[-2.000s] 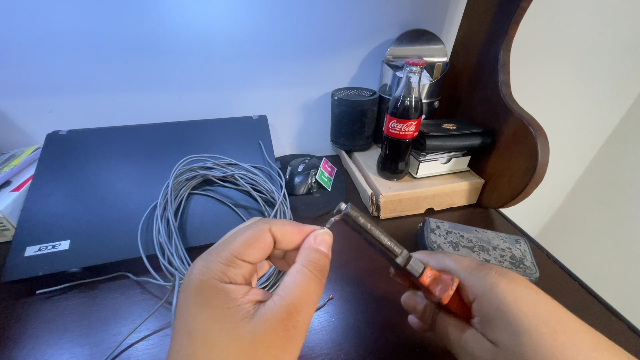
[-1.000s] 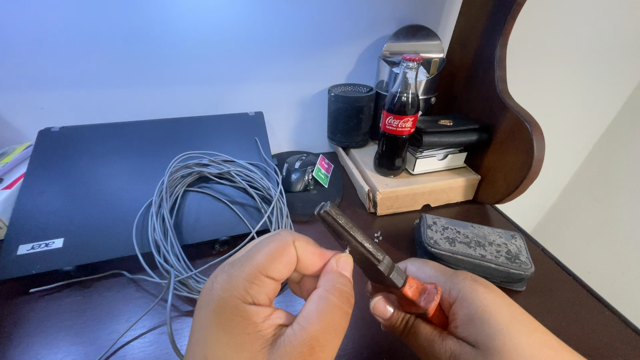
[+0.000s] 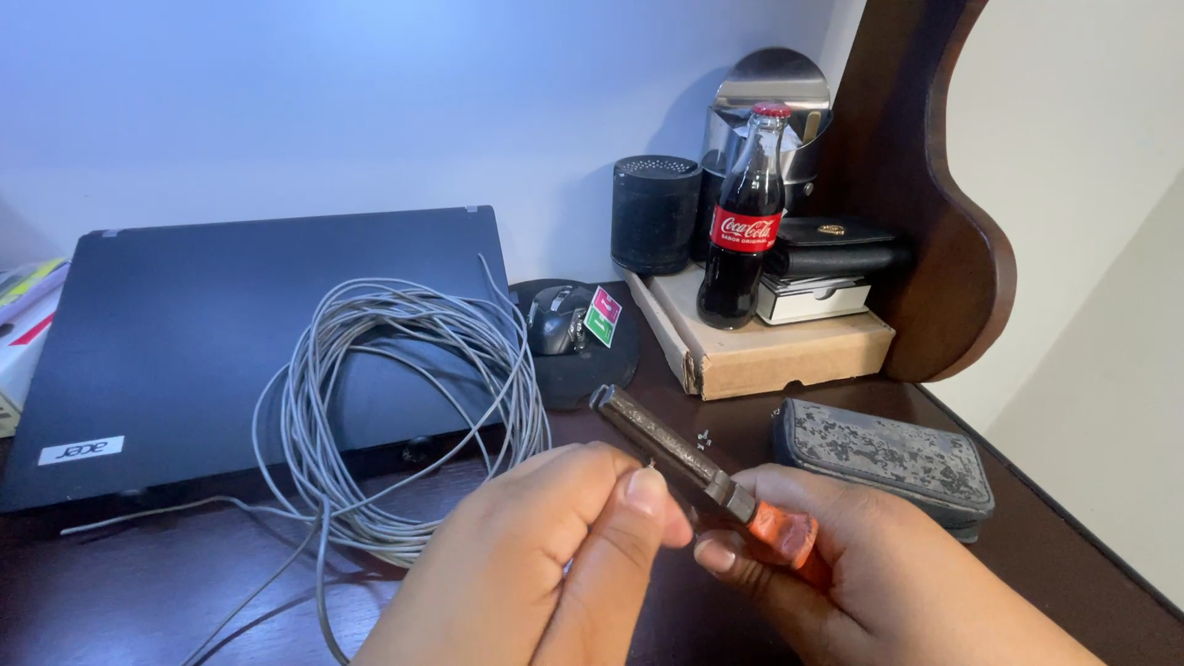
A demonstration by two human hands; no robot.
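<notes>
My right hand [image 3: 832, 564] is closed round the orange handle of a dark metal hand tool [image 3: 671, 446], perhaps a crimper or pliers, whose long head points up and left. Beside the head, my left hand [image 3: 564, 546] pinches a small, thin piece between thumb and index finger; its tip [image 3: 651, 464] barely shows at the tool's edge, and whether the two touch I cannot tell. The rest of the piece is hidden by my fingers. A loose coil of grey cable [image 3: 314, 407] lies left of my hands, partly over a closed black Acer laptop [image 3: 222, 342].
Several tiny bits [image 3: 704, 439] lie behind the tool. A worn zip case [image 3: 888, 458] is at the right. Farther back, a cola bottle [image 3: 745, 227] and black wallet [image 3: 837, 248] rest above a cardboard box [image 3: 786, 356], near a mouse [image 3: 558, 319] and a black cylinder [image 3: 656, 213].
Two seconds ago, the pinched piece was near the tool's far end; now my left fingers are beside the middle of its head. The tool has turned to show a different side.
</notes>
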